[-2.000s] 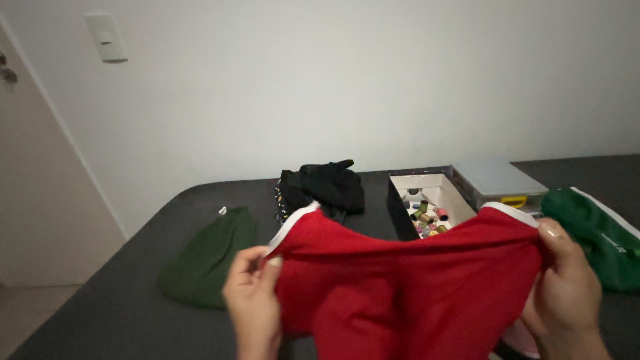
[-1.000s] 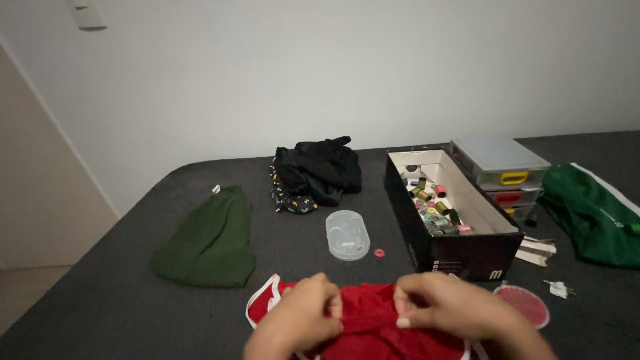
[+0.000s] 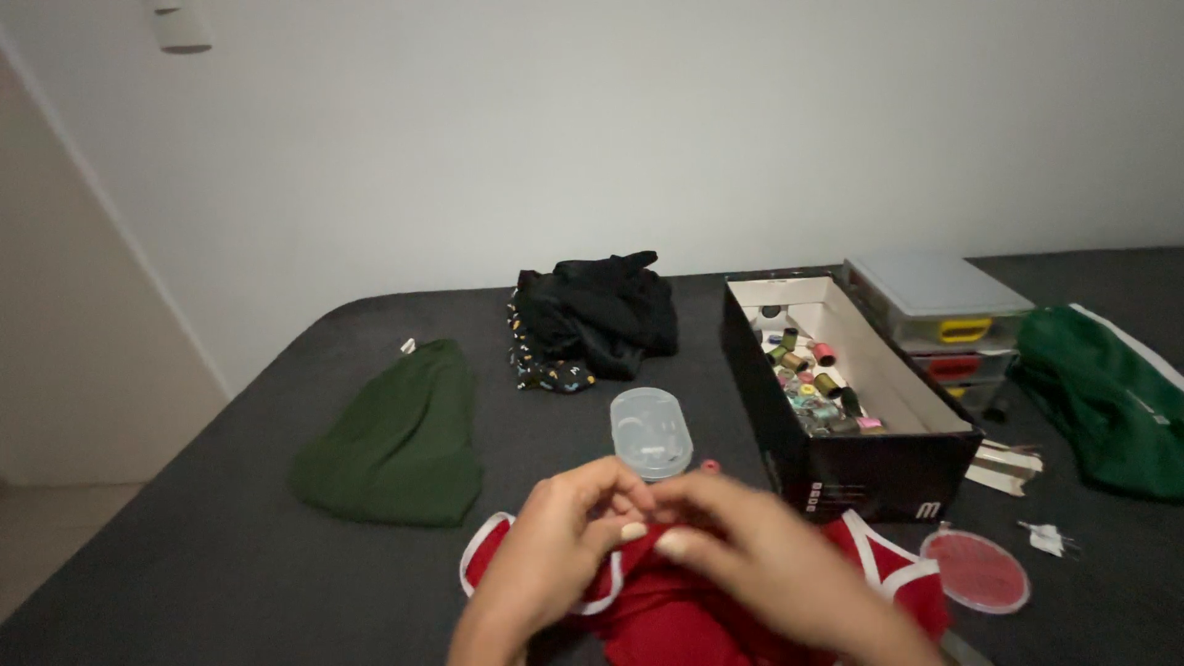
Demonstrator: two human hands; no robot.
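A red garment with white edging (image 3: 680, 615) lies bunched at the near edge of the dark-covered surface. My left hand (image 3: 564, 546) pinches its fabric between thumb and fingers. Close beside it, fingertips nearly touching, my right hand (image 3: 749, 546) grips the same cloth; it is a little blurred. Just beyond my hands are a clear plastic case (image 3: 651, 433) and a small red ring-like item (image 3: 709, 466). A black box (image 3: 888, 472) holding several thread spools (image 3: 826, 384) stands to the right. Whether a small tool is between my fingers cannot be seen.
A dark green cloth (image 3: 398, 444) lies left, with black clothing (image 3: 601, 319) farther back. Right of the box are stacked plastic drawers (image 3: 939, 296), a green garment with a white stripe (image 3: 1110, 398), a round pinkish-red item (image 3: 976, 571) and a small white card with pins (image 3: 1048, 539).
The red garment was held up and spread between both hands two seconds ago; it now lies low and bunched. My hands have come together over it. The view has tilted somewhat.
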